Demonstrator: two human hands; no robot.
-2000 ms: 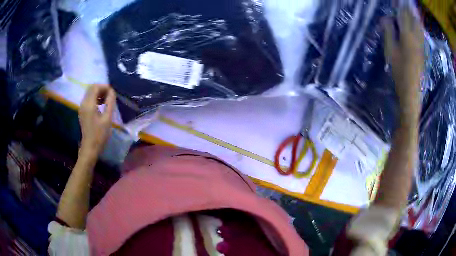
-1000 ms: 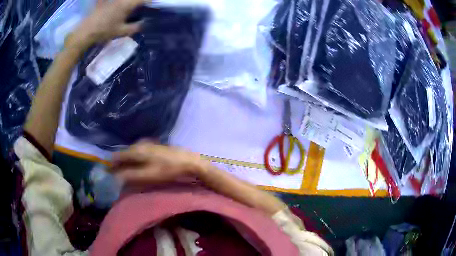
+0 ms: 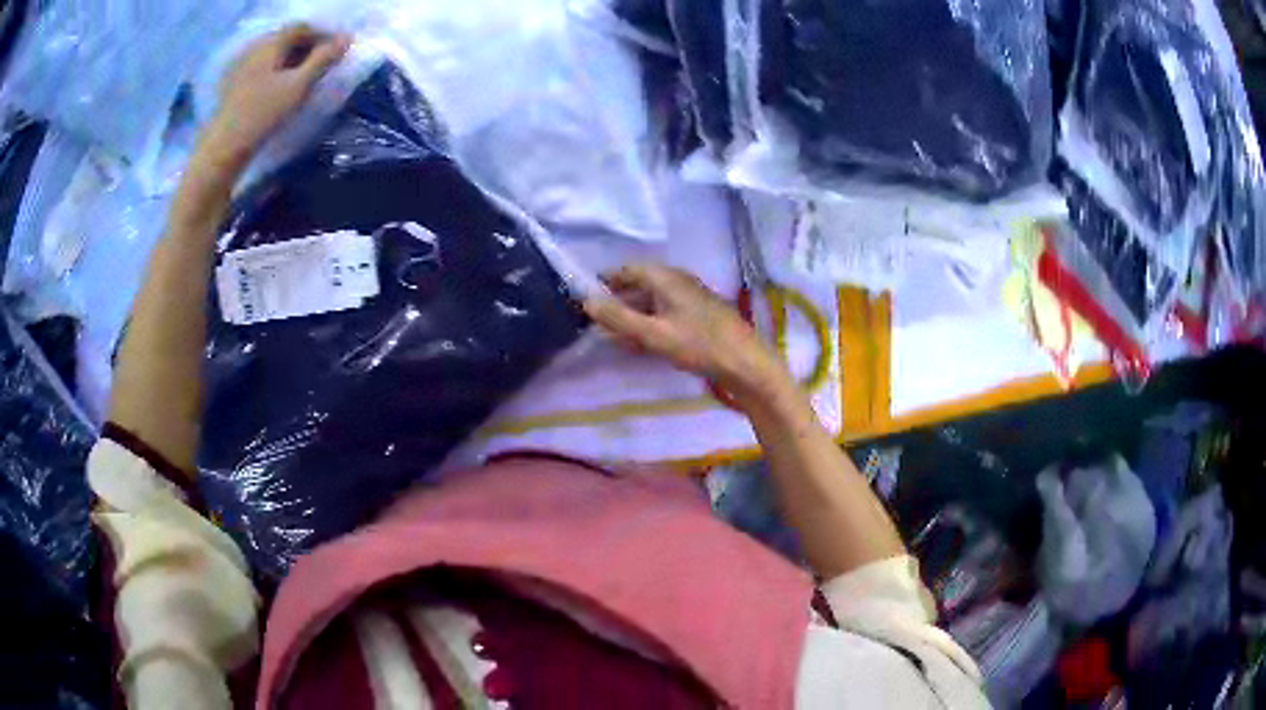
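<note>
A dark garment [image 3: 417, 347] lies in a clear polybag in front of me at the left, turned at an angle. A white hang tag [image 3: 299, 276] with a small loop lies on it. My left hand [image 3: 275, 86] is at the bag's top corner, fingers bent, pinching its pale edge. My right hand [image 3: 683, 326] pinches the bag's right corner between thumb and fingers. The scissors [image 3: 801, 337] lie just beyond my right hand, partly hidden by it; the yellow loop shows.
Dark bagged garments [image 3: 889, 97] overlap at the back right. A pale crumpled heap [image 3: 535, 118] lies at the back centre, light blue bagged pieces [image 3: 97, 83] at the back left. Label sheets [image 3: 889, 239] and a red-edged item [image 3: 1090, 312] lie at the right. Plastic bags [image 3: 1097, 534] litter the floor.
The bagged dark garment has turned, and its tag now lies nearly level. My right hand has moved right to the bag's corner; my left hand stays near its top. The view has shifted.
</note>
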